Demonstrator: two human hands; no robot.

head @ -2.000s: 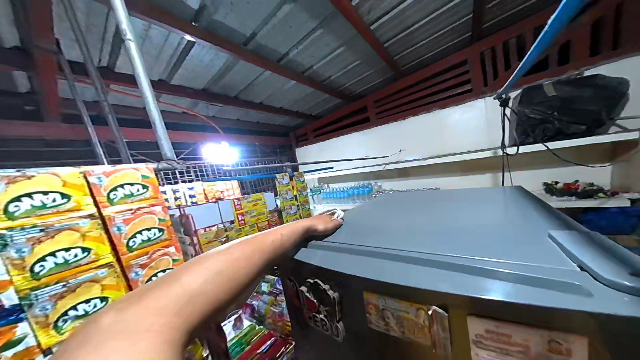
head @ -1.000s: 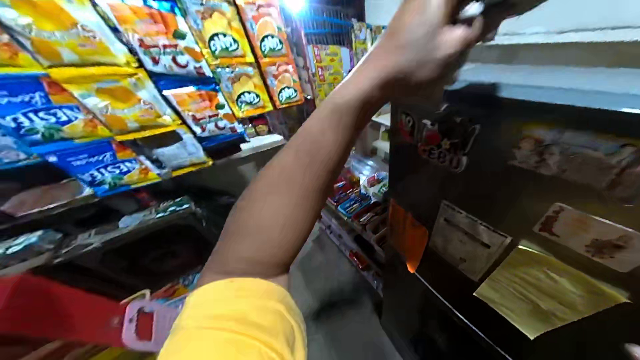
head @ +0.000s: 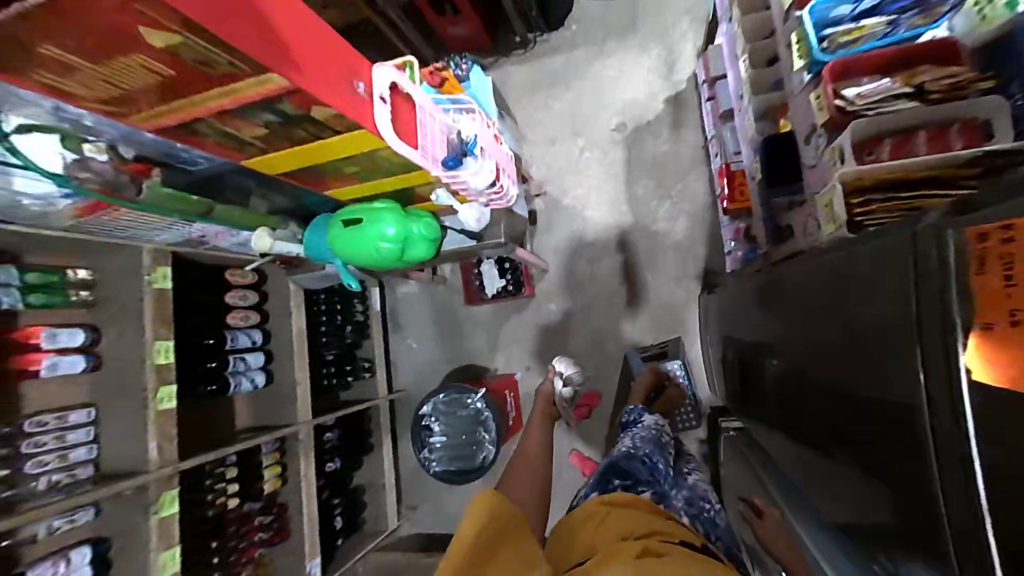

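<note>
My left hand is closed around a crumpled white bundle, maybe cloth or a plastic bag, and holds it above the concrete floor. At the lower right, my right hand lies against a grey panel beside the dark refrigerator, fingers somewhat apart and nothing seen in them. My bare foot shows at a grey plastic crate, below patterned blue trousers. Pink slippers lie on the floor close to the left hand.
A round dark tub with clear plastic in it stands left of my arm. Bottles fill the wooden shelves at left. A red crate, a green character-shaped container and a pink basket are ahead. Packets in baskets line the upper right.
My left hand has come down from the refrigerator's top and is now low above the floor with the white bundle. The view has swung down. My right hand has come into view.
</note>
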